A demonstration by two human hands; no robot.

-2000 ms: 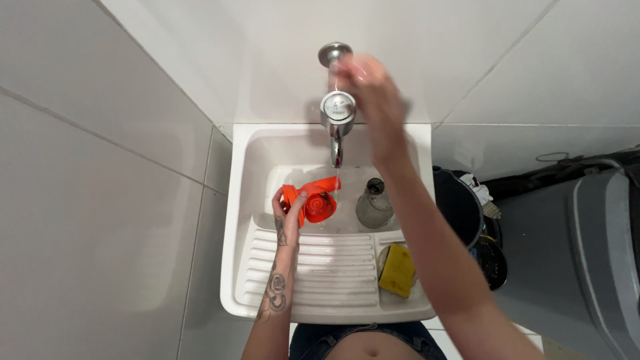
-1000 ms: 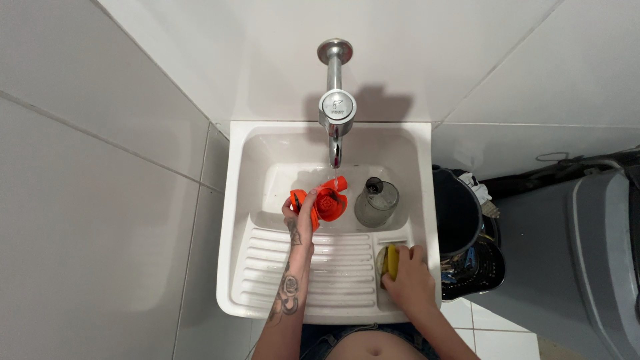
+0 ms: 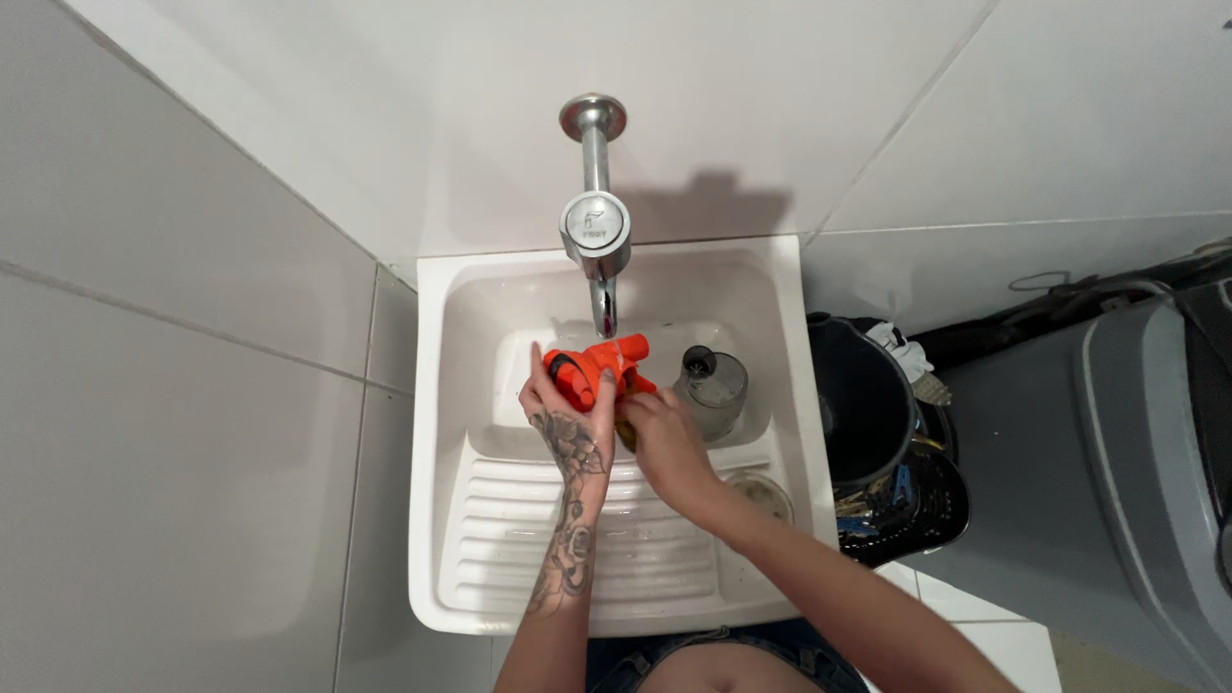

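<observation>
Over the basin of a white utility sink (image 3: 435, 404), my left hand (image 3: 576, 409) grips an orange plastic part (image 3: 602, 371) with tubular ends and a dark band. My right hand (image 3: 662, 433) presses a yellow sponge (image 3: 627, 435) against the part's lower right side; the fingers hide most of the sponge. A translucent grey plastic container (image 3: 715, 395) with a dark round opening stands in the basin, just right of my hands. The chrome faucet (image 3: 597, 231) hangs directly above the orange part.
A ribbed washboard (image 3: 616, 568) fills the sink's near half, with a round soap recess (image 3: 760, 496) at its right. Beyond the sink's right edge are a black bucket (image 3: 861, 404), a black basket (image 3: 914, 525) of clothespins and a grey plastic appliance or bin (image 3: 1039, 443).
My right hand has gone from the faucet to the sponge at the sink's right side, then to the orange part with the sponge. The part has turned in my left hand.
</observation>
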